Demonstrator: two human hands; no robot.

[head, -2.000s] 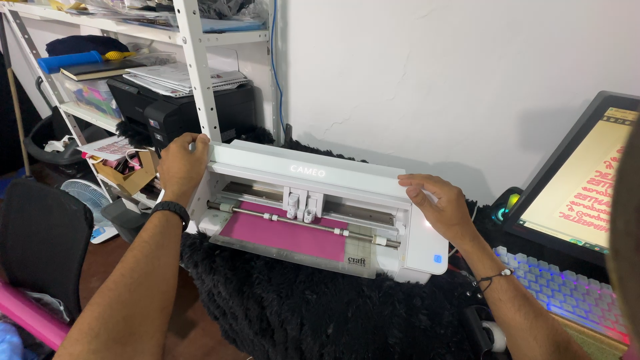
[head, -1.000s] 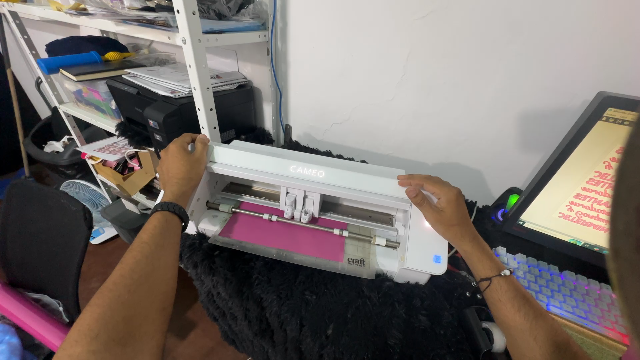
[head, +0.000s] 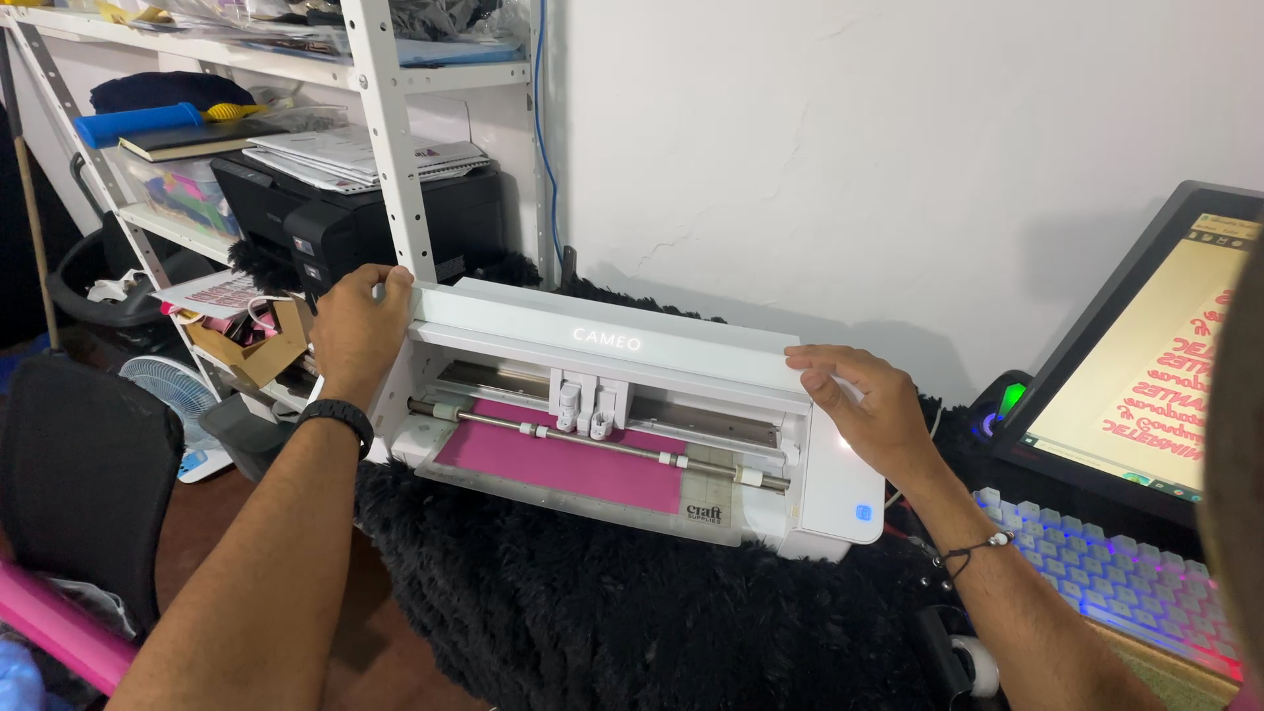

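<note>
A white Cameo cutting machine [head: 839, 474] stands on black shaggy fabric [head: 553, 602], its front open and its name lit. Inside, a pink sheet [head: 553, 459] on a translucent cutting mat [head: 592, 511] lies under the metal roller bar [head: 612, 446], below the white tool carriage [head: 590, 400]. My left hand [head: 363, 326] rests on the machine's top left corner, thumb and fingers around the edge. At the top right end, my right hand [head: 857, 400] touches the lid with its fingertips, the fingers slightly bent. Neither hand holds a loose object.
A monitor [head: 1116, 365], a lit keyboard [head: 1096, 563] and a mouse [head: 1002, 403] are at the right. On the left, white metal shelving [head: 390, 148] holds a black printer [head: 346, 212] under papers. A black chair [head: 84, 484] and a small fan [head: 168, 395] are at the lower left.
</note>
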